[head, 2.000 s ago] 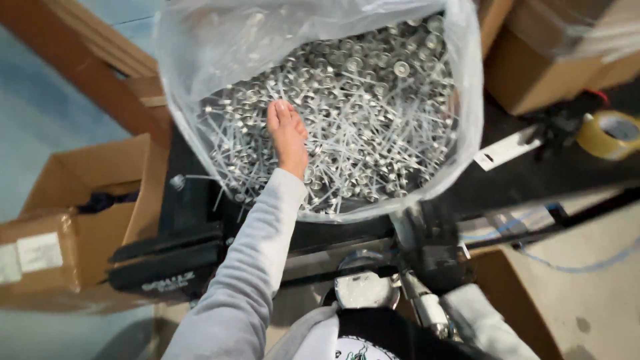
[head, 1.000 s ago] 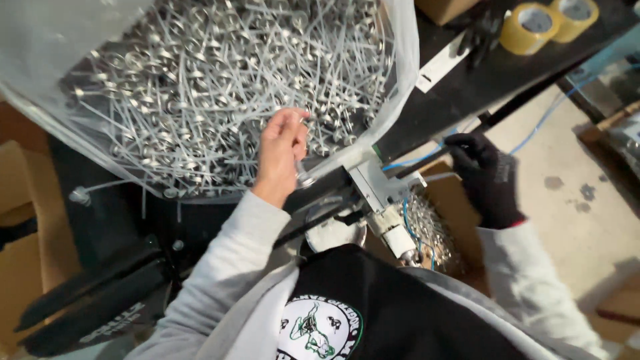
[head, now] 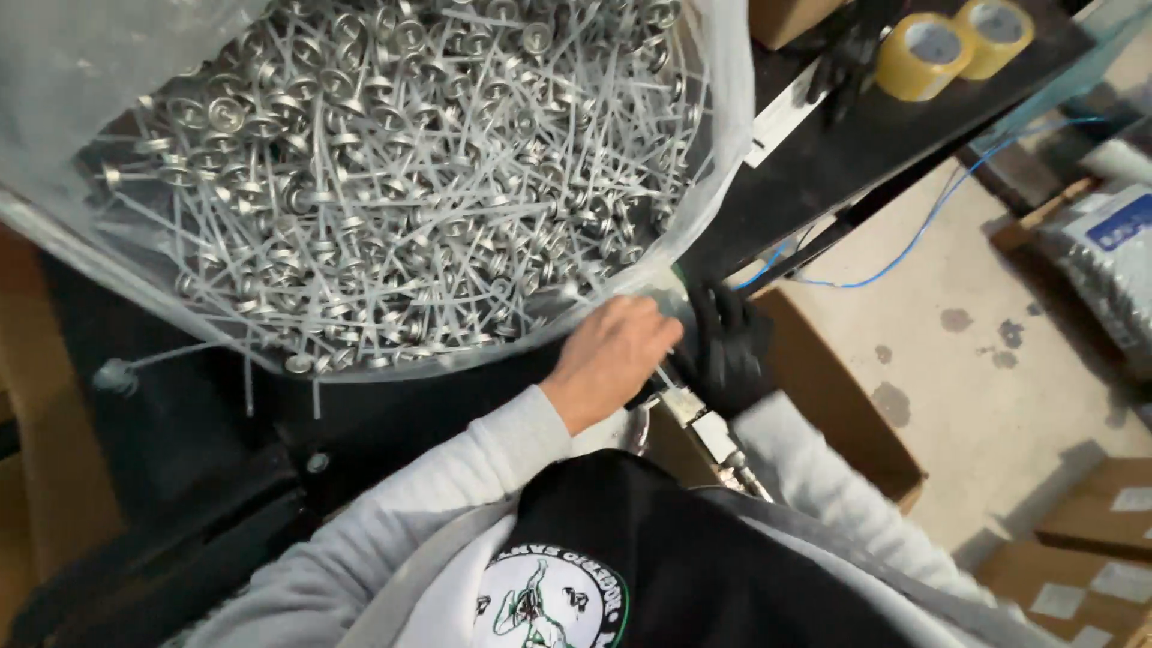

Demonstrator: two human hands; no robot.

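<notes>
A clear plastic bag [head: 733, 108] lies spread around a heap of aerosol-type valves [head: 432, 189], metal cups with pale plastic tubes. Bare, my left hand [head: 616, 355] is at the bag's near right edge, fingers curled over a thin pale tube that points down toward a small metal pneumatic fixture [head: 688, 409]. My right hand [head: 733, 346], in a black glove, is beside that fixture, its fingers bent; whether it grips anything is hidden. Under the hands, part of a round pale container [head: 603, 434] shows.
Two rolls of yellow tape [head: 920, 56] and a white metal strip [head: 783, 117] lie on the black table [head: 837, 135]. An open cardboard box [head: 837, 387] stands below my right hand. A blue hose [head: 918, 238] hangs over the floor. Stray valves hang at the bag's left edge.
My left hand has moved from the heap to the fixture at the bag's near right edge. The gloved right hand, farther right one second ago, is now close beside it.
</notes>
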